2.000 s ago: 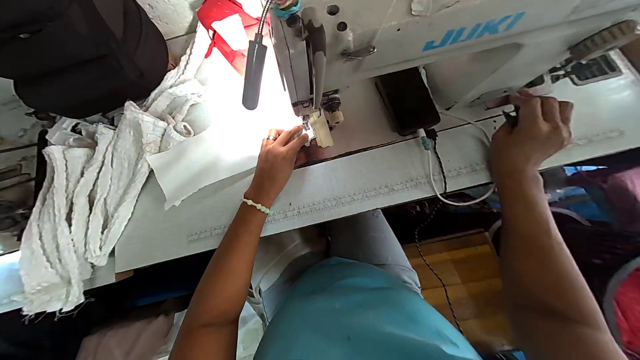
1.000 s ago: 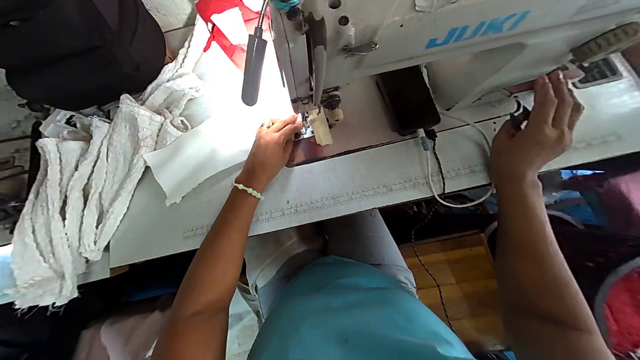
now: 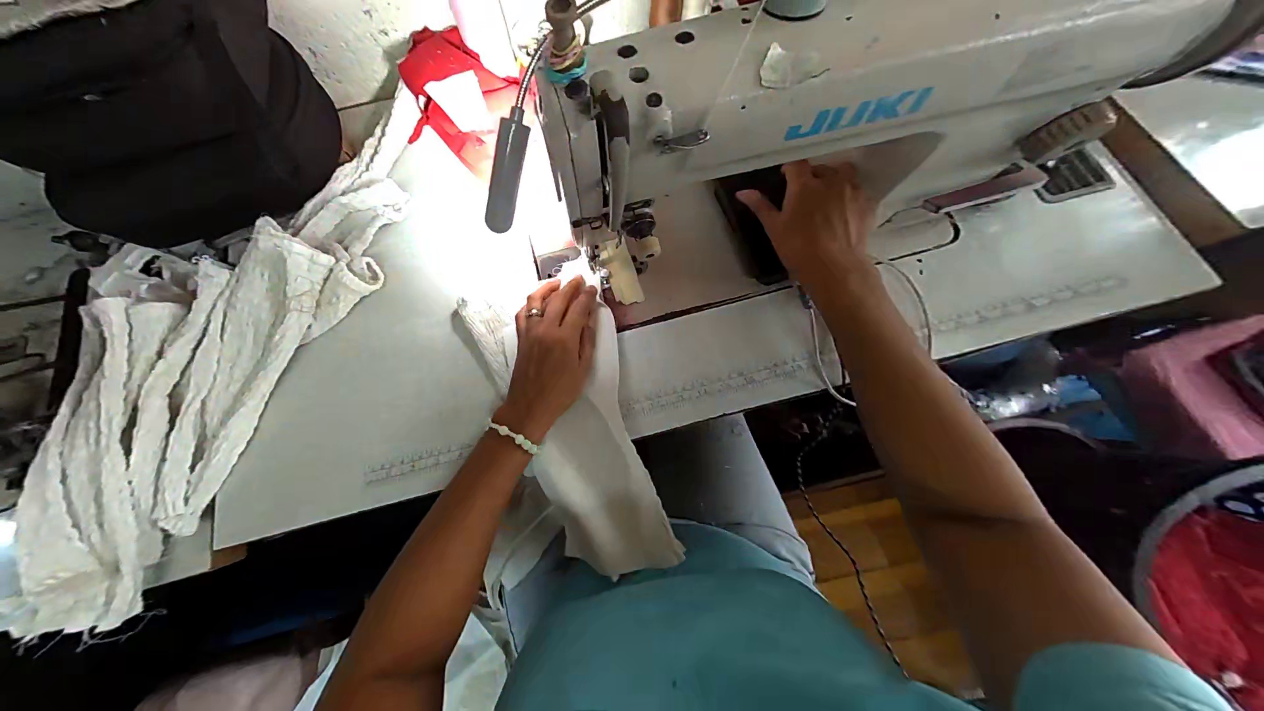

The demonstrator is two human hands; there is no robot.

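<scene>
My left hand (image 3: pixel 555 346) lies on a white fabric piece (image 3: pixel 602 474), its fingertips close to the presser foot (image 3: pixel 599 267) of the Juki sewing machine (image 3: pixel 859 109). The fabric hangs over the table's front edge toward my lap. Under the machine arm, my right hand (image 3: pixel 815 222) reaches over a black phone-like device (image 3: pixel 748 232) with its thumb spread; some of its fingertips are hidden behind the arm. A white cable (image 3: pixel 818 346) runs near my right wrist.
Gathered white fabric strips (image 3: pixel 188 385) drape over the table's left side, beside a black bag (image 3: pixel 168 118). A lamp on a flexible neck (image 3: pixel 509 173) lights the needle area. Red cloth (image 3: pixel 459 94) lies behind it. Below the table, a braided cord (image 3: pixel 849 553) hangs down.
My right hand has moved left from near the handwheel side to the black device. The white fabric under my left hand has swung from the left to hang toward my lap.
</scene>
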